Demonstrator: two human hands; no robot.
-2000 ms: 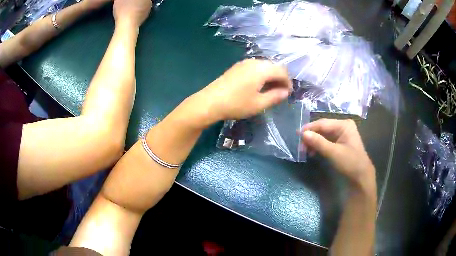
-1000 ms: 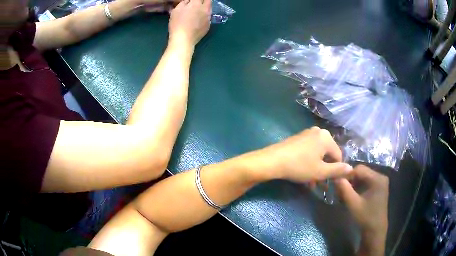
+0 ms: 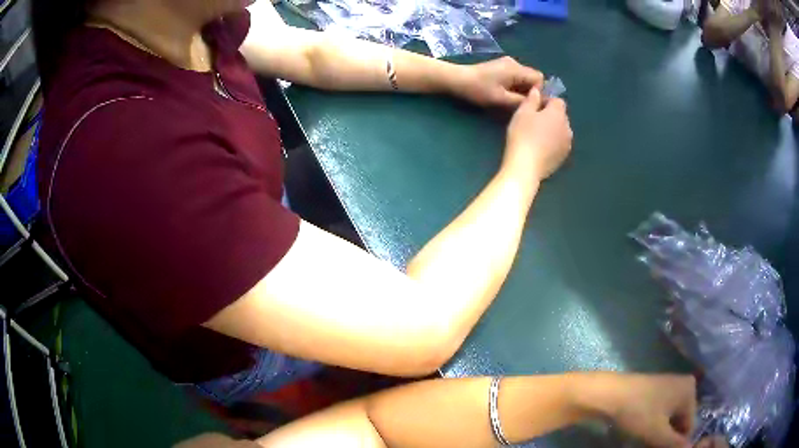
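My left hand (image 3: 653,409) is at the lower right, its fingers curled down at the near edge of a pile of clear plastic bags (image 3: 740,324). What its fingertips hold cannot be made out. Only a small part of my right hand (image 3: 711,441) shows at the bottom edge, close to my left fingertips; the rest is cut off. The pile is fanned and shiny on the dark green bench (image 3: 587,227).
A worker in a dark red top (image 3: 166,184) sits at my left, forearms on the bench, both hands at a small clear bag (image 3: 554,86). More clear bags (image 3: 420,22) and a blue tray (image 3: 543,8) lie at the far edge. Another person's arms (image 3: 771,52) show top right.
The view has swung left, so the bag pile now sits lower right and more of the neighbour shows. The clear bag with metallic tips seen between my hands earlier no longer shows.
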